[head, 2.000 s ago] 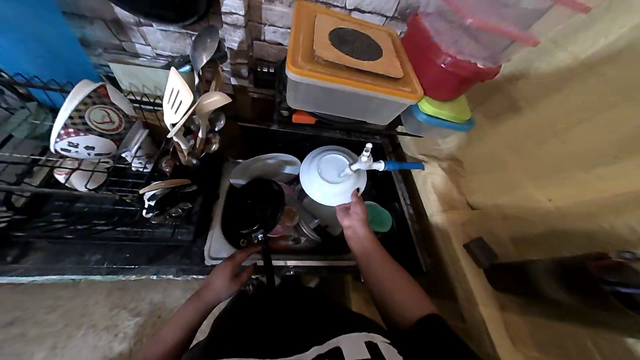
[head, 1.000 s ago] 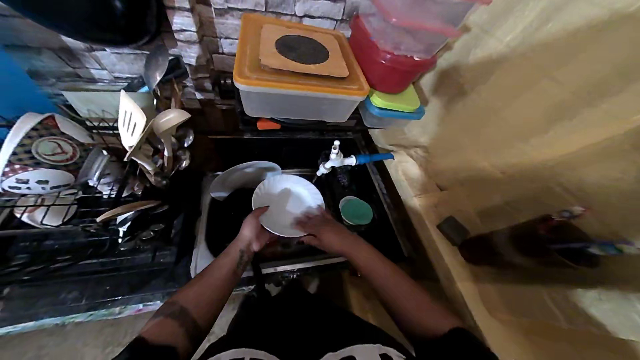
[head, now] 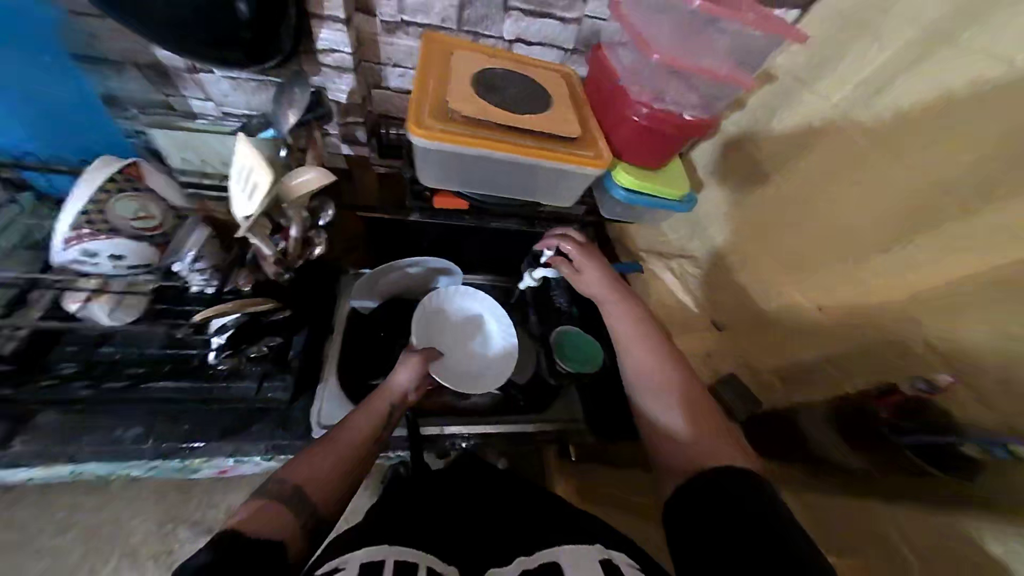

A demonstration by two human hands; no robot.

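Note:
A white plate is held over the sink by my left hand, with the thumb on its lower left rim. My right hand grips the top of the white faucet, to the right of the plate. Behind the plate, a larger pale dish leans in the sink, and a dark pan lies partly hidden below it. A green bowl sits to the right, below the faucet.
A dish rack on the left holds a patterned bowl and utensils. Behind the sink stand an orange-lidded plastic box and stacked red containers. A yellowish wall borders the right side.
My right hand has moved from the plate up to the faucet and taken hold of it. My left hand keeps the plate, which both hands held a second ago.

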